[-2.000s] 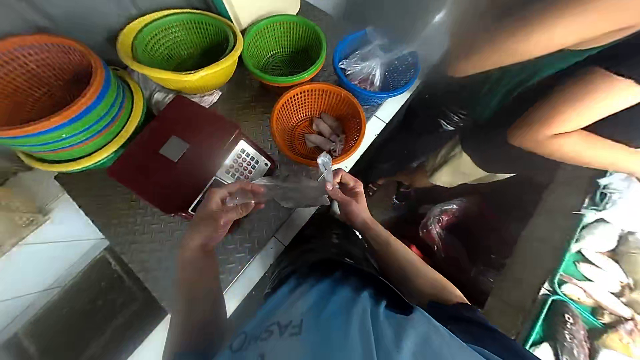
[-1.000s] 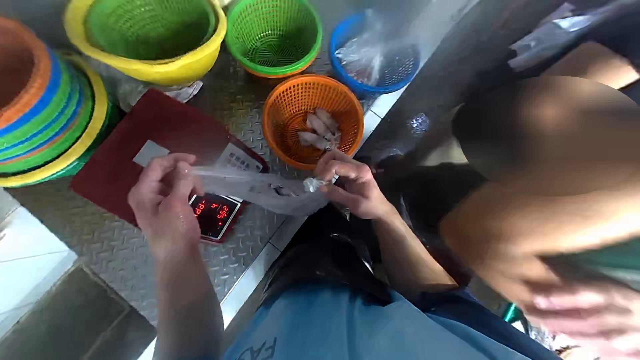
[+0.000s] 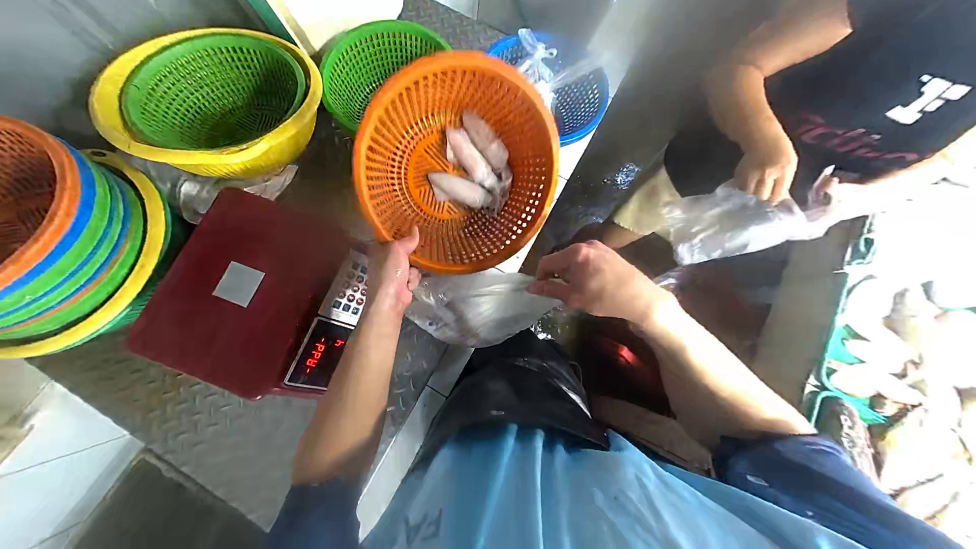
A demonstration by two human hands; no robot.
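My left hand (image 3: 395, 276) grips the near rim of an orange plastic basket (image 3: 389, 114), which is tilted towards me. Several pale squid (image 3: 469, 164) lie inside it. Just below the basket, my right hand (image 3: 591, 278) pinches the edge of a clear plastic bag (image 3: 484, 309). The bag's other end reaches to my left hand; whether those fingers also hold it is hard to tell. Left of my left forearm stands a dark red digital scale (image 3: 229, 305) with a lit red display (image 3: 316, 354) and a keypad (image 3: 349, 290).
Nested baskets (image 3: 145, 259) stand at the left. A yellow basket (image 3: 221, 162) with a green one inside, a green basket (image 3: 385, 46) and a blue basket (image 3: 583, 110) line the back of the metal table (image 3: 206, 442). At the right, another person (image 3: 762, 160) handles a plastic bag (image 3: 732, 229) beside crates of fish (image 3: 877, 366).
The orange basket stood on the table and is now raised in my left hand, which has moved away from above the scale. My right hand keeps hold of the bag, now hanging wider.
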